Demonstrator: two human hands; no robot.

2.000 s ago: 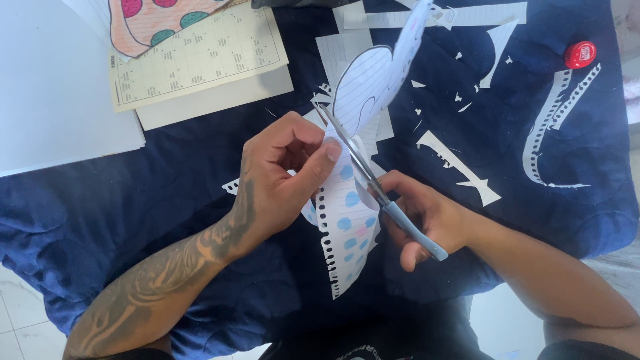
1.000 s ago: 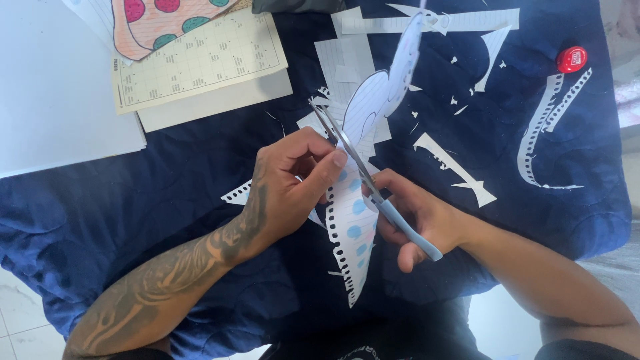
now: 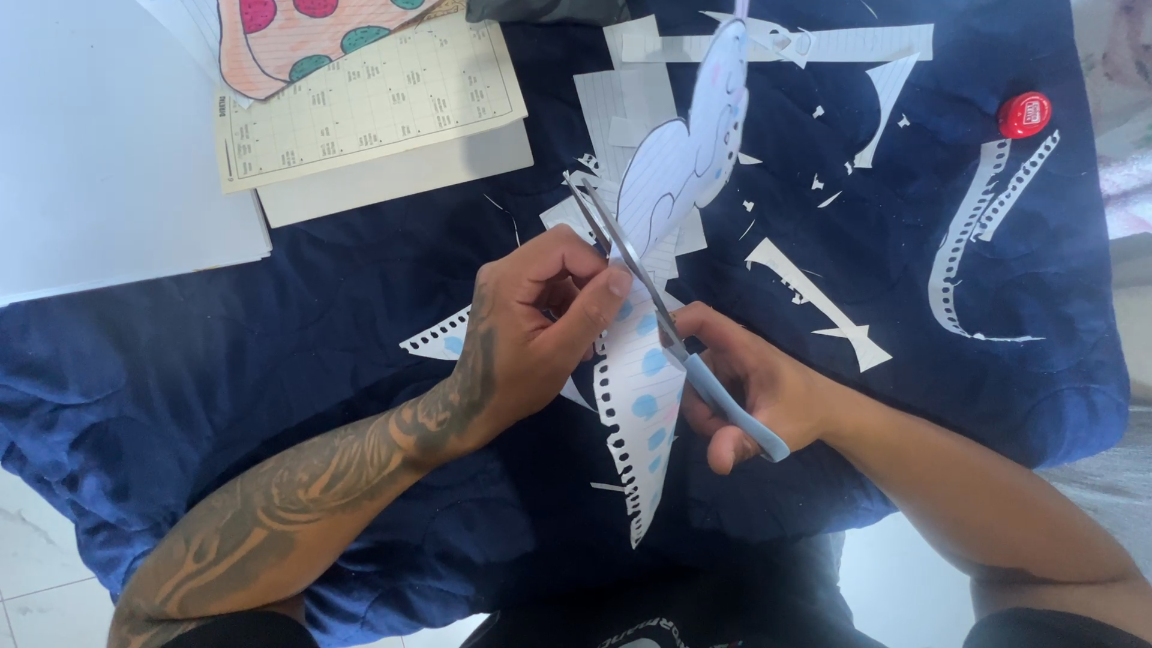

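My left hand (image 3: 549, 315) pinches a sheet of lined paper between thumb and forefinger. Above the pinch rises the paper's part with a drawn cloud-like outline (image 3: 666, 171). Below it hangs a strip with blue dots and a torn spiral-hole edge (image 3: 643, 405). My right hand (image 3: 742, 387) grips scissors (image 3: 661, 310) by their light blue handles. Their metal blades are parted and point up and left, crossing the paper just beside my left thumb. Another dotted, perforated piece (image 3: 441, 337) shows behind my left wrist.
Paper scraps (image 3: 823, 310) and perforated strips (image 3: 963, 234) lie on the dark blue quilted cloth (image 3: 360, 297). A red cap (image 3: 1024, 115) is at the right. Upper left are a printed cream sheet (image 3: 378, 117), a coloured drawing (image 3: 315, 36) and large white paper (image 3: 117, 162).
The cloud-outlined part of the paper has turned and looks narrower than two seconds ago. The dotted strip's lower tip has shifted right. Both hands stay in nearly the same place.
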